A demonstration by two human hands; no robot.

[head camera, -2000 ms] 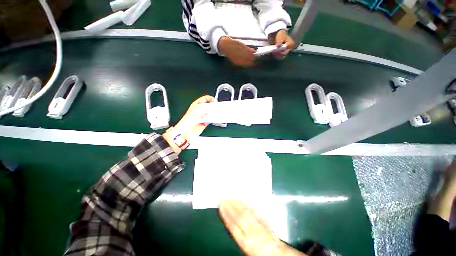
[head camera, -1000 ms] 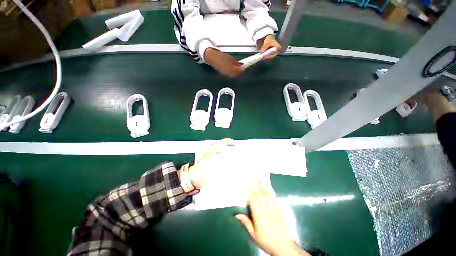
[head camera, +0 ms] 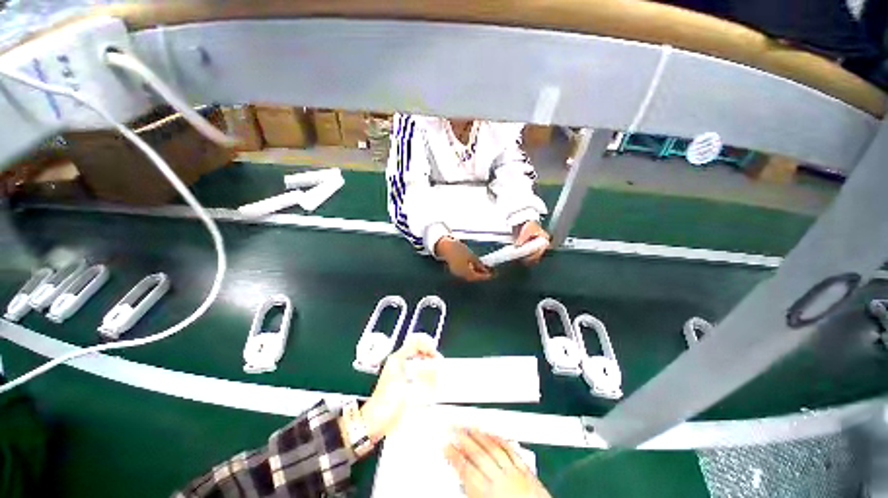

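My left hand (head camera: pixel 397 389) holds a narrow white label strip (head camera: pixel 492 379) by its left end, over the near rail and the belt's edge. My right hand (head camera: pixel 492 467) lies flat, fingers together, on or just over the white label sheets (head camera: pixel 414 457) on the green near surface. Overexposure hides any print and whether a label is at the fingertips. Two white loop-shaped units (head camera: pixel 381 334) lie side by side just behind my left hand; the strip and hand partly cover the right one.
More loop units (head camera: pixel 268 334) lie along the dark green belt. A slanting grey post (head camera: pixel 740 302) stands at right, a white cable (head camera: pixel 216 263) hangs at left. A person (head camera: pixel 462 195) opposite holds a white piece. Folded white pieces (head camera: pixel 297 195) lie on the far ledge. Bubble wrap (head camera: pixel 779 467) is at lower right.
The view has tilted up, showing an overhead beam. My left hand and the strip have moved from over the sheets back toward the belt. My right hand stays by the sheets.
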